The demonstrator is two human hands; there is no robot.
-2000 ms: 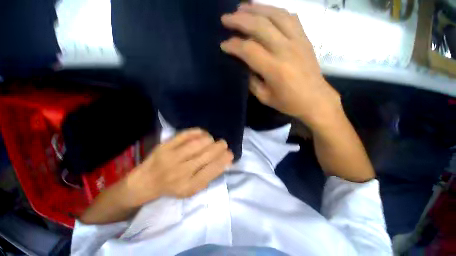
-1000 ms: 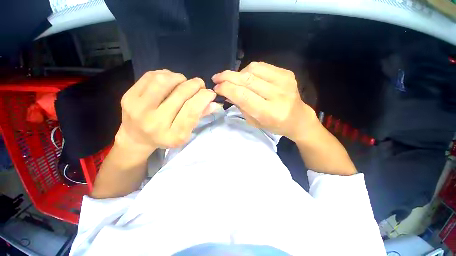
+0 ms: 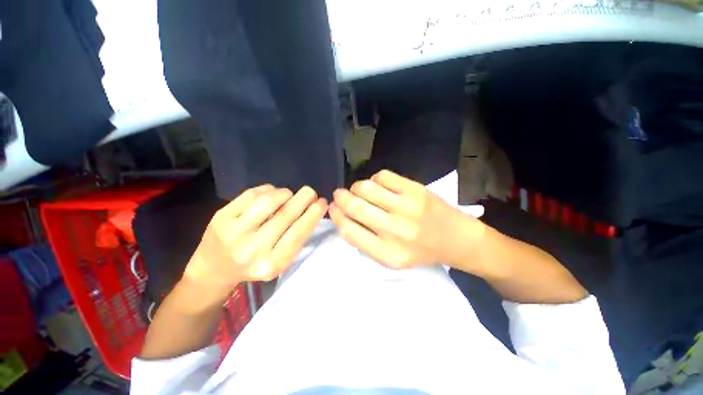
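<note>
A long dark fabric panel (image 3: 270,100) lies over the white table (image 3: 401,38) and hangs past its front edge towards my lap. My left hand (image 3: 258,231) and my right hand (image 3: 393,220) pinch its near end at the right corner, fingertips almost touching. The fingers hide the fabric's lower edge. Thin dark thread tails (image 3: 425,35) lie on the table right of the panel.
Dark cut pieces (image 3: 58,85) hang over the table edge at left. A red slotted crate (image 3: 96,289) with dark cloth (image 3: 173,235) stands lower left. Dark cloth with a small embroidered mark (image 3: 635,123) hangs at right.
Two seconds ago my right hand was up on the panel over the table; it came down beside my left hand at the near end. Over the last second both hands appear lower in view.
</note>
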